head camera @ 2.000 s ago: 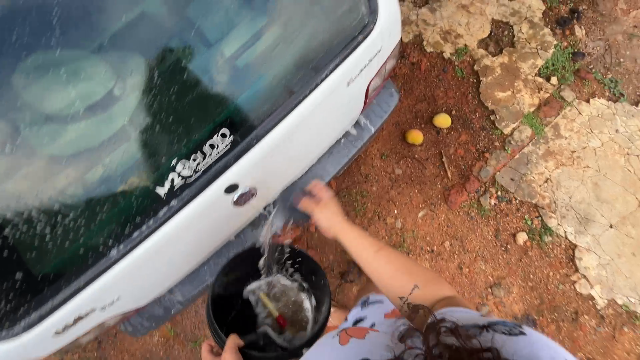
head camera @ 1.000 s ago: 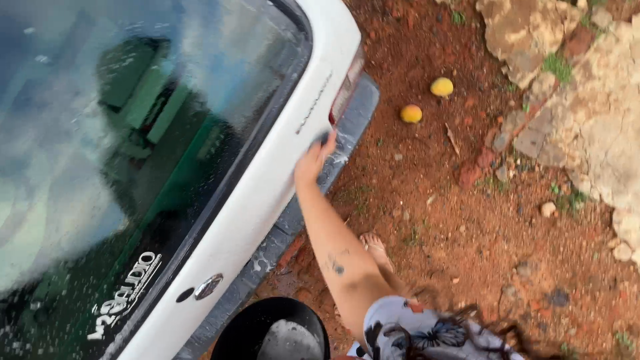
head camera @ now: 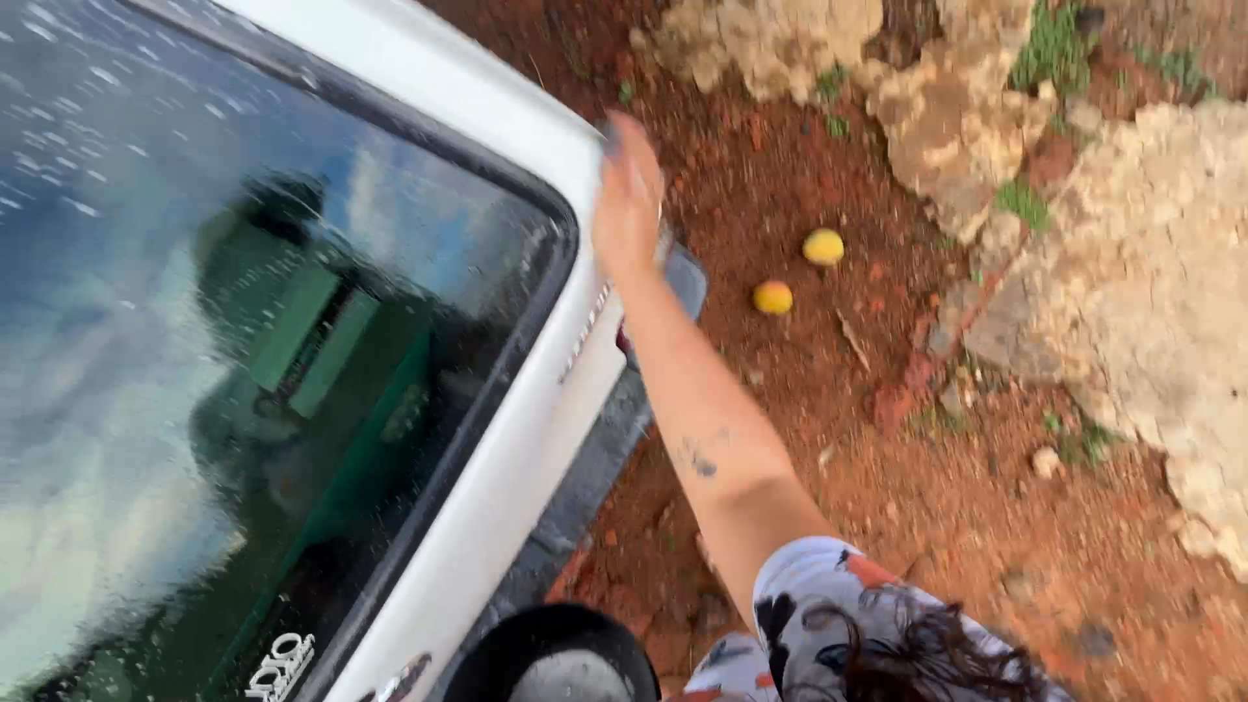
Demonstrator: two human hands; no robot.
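Note:
My right hand [head camera: 629,200] reaches to the rear corner of a white car [head camera: 556,390], above the tail light, and is blurred. Something dark shows at its fingertips, apparently a sponge or cloth; too blurred to tell. The wet rear window [head camera: 390,244] lies left of the hand, with a dark reflection in it. Below, beside the grey bumper [head camera: 585,478], a black bucket [head camera: 468,653] with whitish suds is cut off by the bottom edge. My left hand is out of view.
Two yellow-orange fruits [head camera: 824,248] lie on the red soil right of the car. Uneven pale stone slabs [head camera: 1160,292] with tufts of grass edge the soil on the right. A small stone [head camera: 1045,462] lies near them.
My right hand has moved from the bumper near the bucket up along the car's rear to its corner. My left hand, at the bucket's rim two seconds ago, has left the view.

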